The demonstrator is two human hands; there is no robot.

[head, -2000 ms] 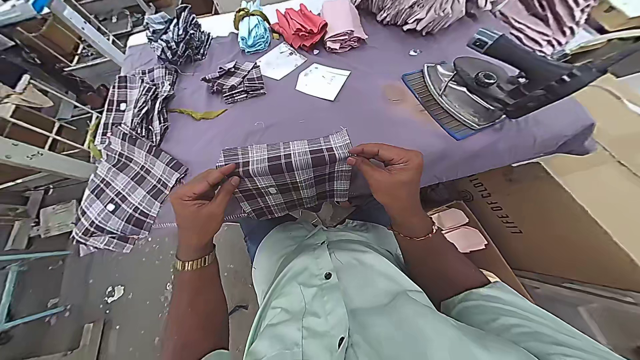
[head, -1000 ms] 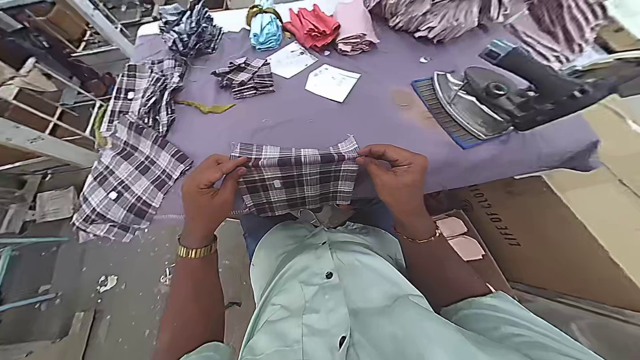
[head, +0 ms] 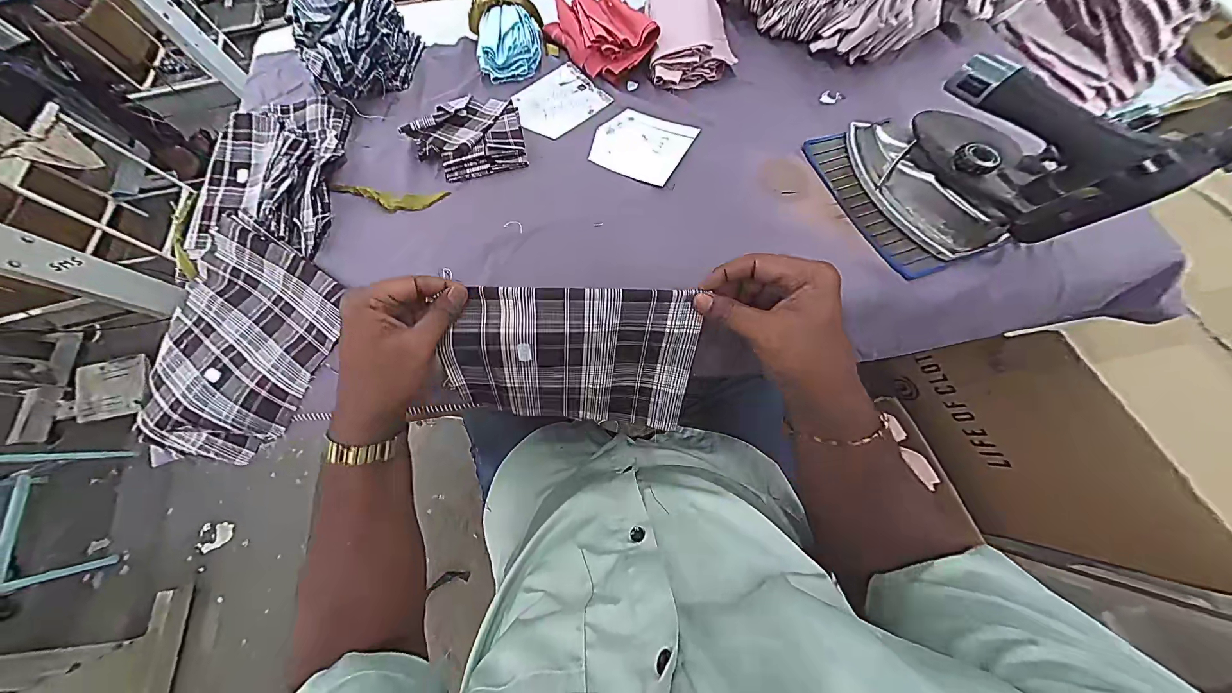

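Observation:
A dark plaid fabric piece with a small pale sticker is stretched between both hands at the near edge of the cloth-covered table. My left hand pinches its upper left corner between thumb and finger. Its upper right corner is pinched by my right hand. The top edge looks straight and folded, and the lower part hangs over the table edge. More plaid pieces lie at the left, partly over the edge. A small crumpled plaid piece is beside two white card templates.
An iron rests on a blue-edged stand at the right. Along the back are bundles of blue fabric, red fabric and pink fabric. A green strip lies at the left. A cardboard box stands below right.
The upper edge of the plaid piece, which sagged a second ago, is now pulled straight between my hands. Both hands keep hold of its corners.

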